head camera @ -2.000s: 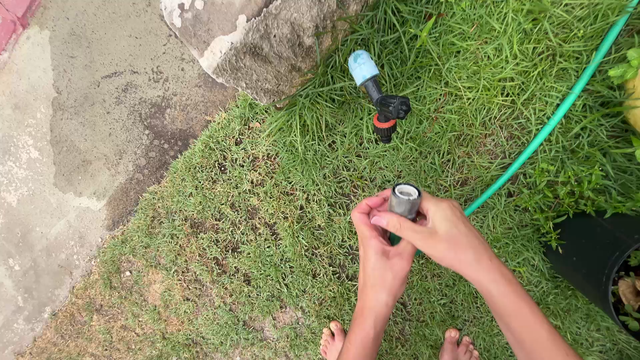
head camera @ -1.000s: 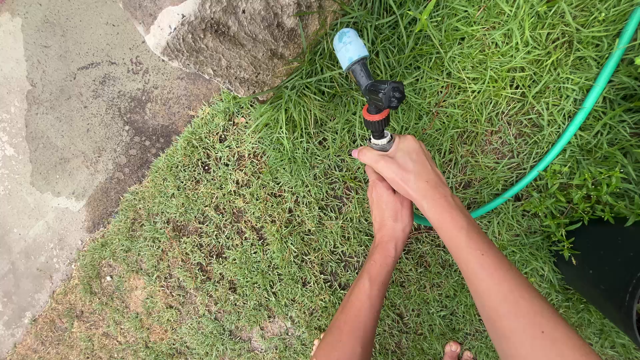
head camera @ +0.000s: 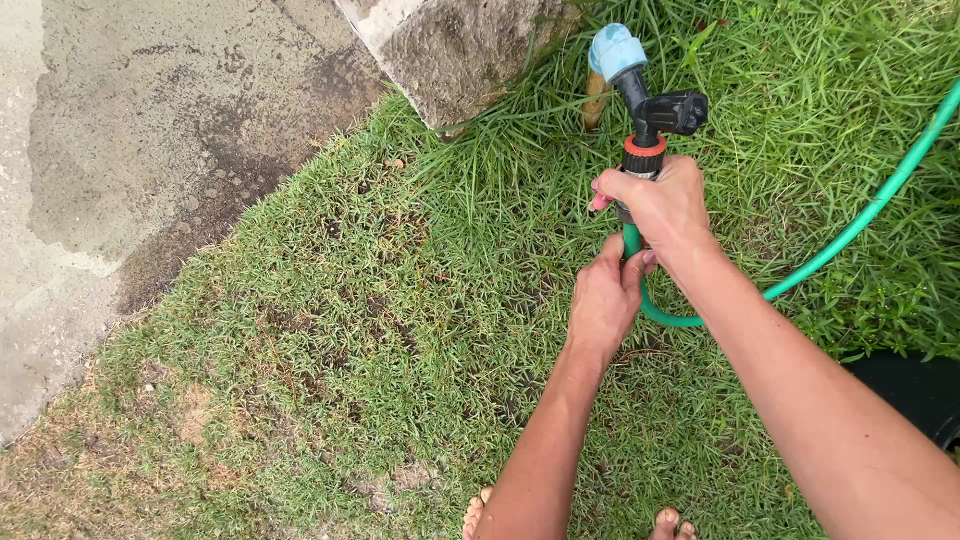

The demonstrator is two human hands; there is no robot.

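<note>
My right hand grips the grey hose connector, which sits against the black threaded end of an outdoor tap. That tap is black plastic with an orange-red ring and hangs from a light-blue pipe elbow. Just below, my left hand pinches the green garden hose close under the connector. From there the hose bends beneath my right forearm and runs off to the upper right. My fingers hide part of the connector.
A rough stone block lies left of the tap, beside a concrete slab. Grass surrounds the tap. A dark pot stands at the right edge, partly behind my right arm. My bare toes show at the bottom.
Both hands have moved up with the connector, from below the tap to its outlet. My left hand has since shifted down onto the hose, while my right hand stays around the connector.
</note>
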